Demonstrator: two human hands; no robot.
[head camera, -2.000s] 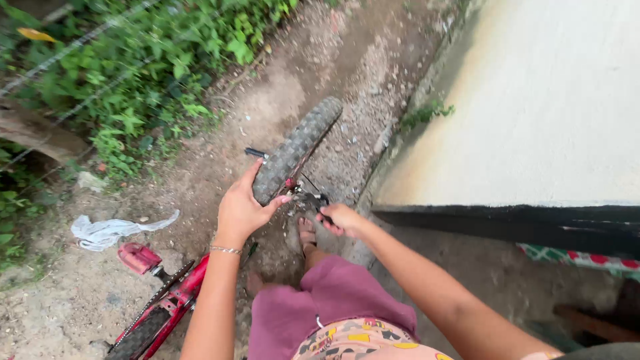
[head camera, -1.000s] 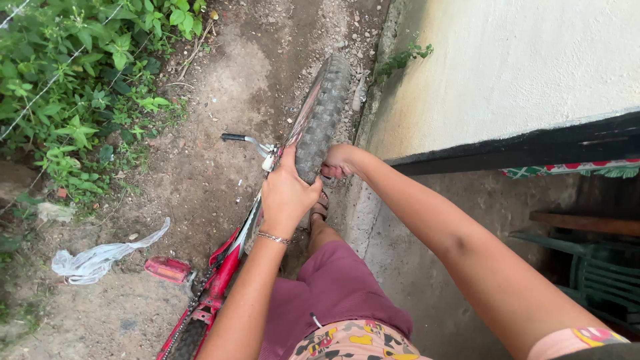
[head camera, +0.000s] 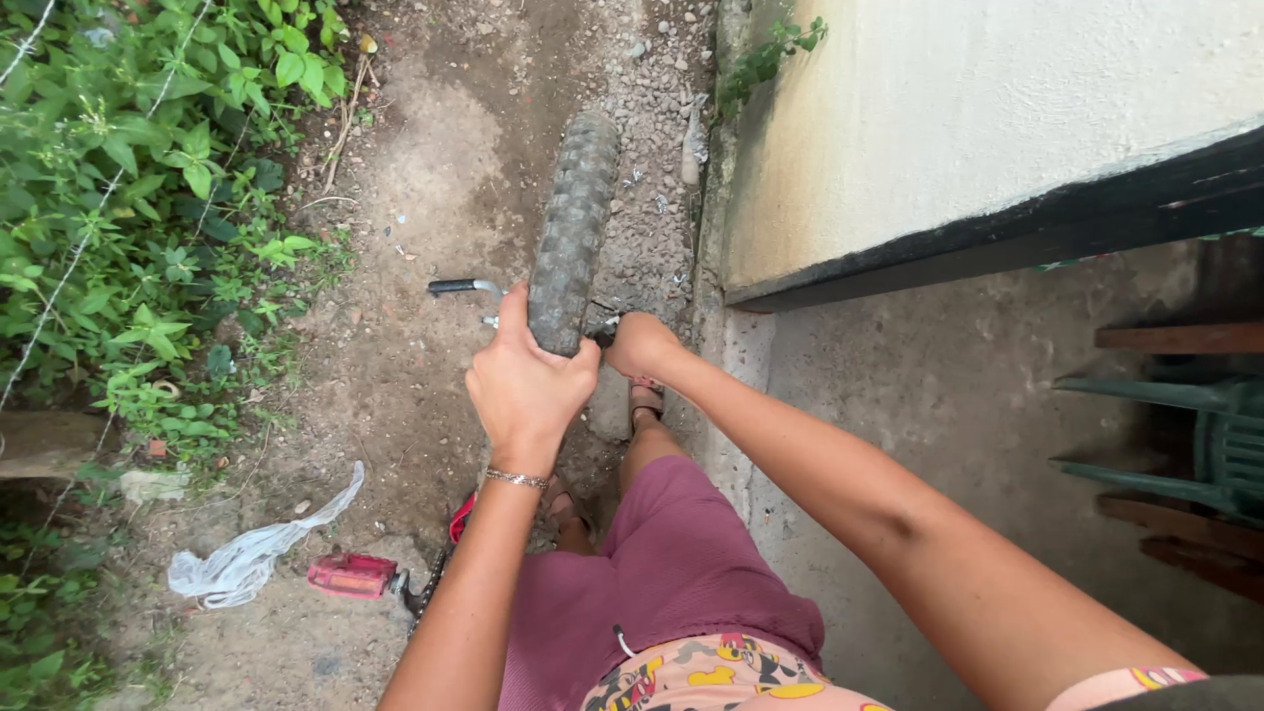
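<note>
A bicycle's knobby rubber tire (head camera: 573, 227) points up the path in front of me. My left hand (head camera: 528, 380) grips its near end, thumb and fingers on either side of the tread. Close to the tire's right side, my right hand (head camera: 642, 346) is closed around the end of a dark part, mostly hidden by the fingers. Left of the tire shows a black handlebar grip (head camera: 454, 286) on a silver bar. A red bicycle pedal (head camera: 353, 575) and part of the chain lie left of my left forearm, which hides much of the frame.
Leafy plants and barbed wire (head camera: 84, 237) line the left side. White plastic film (head camera: 242, 563) lies on the dirt near the pedal. A white wall (head camera: 987, 128) with a black lower edge stands at right, with a green plastic chair (head camera: 1229, 444) beyond it.
The tire has turned more upright in view than two seconds ago. My right hand was beside the wheel's hub area then, and stays on the tire's right side now.
</note>
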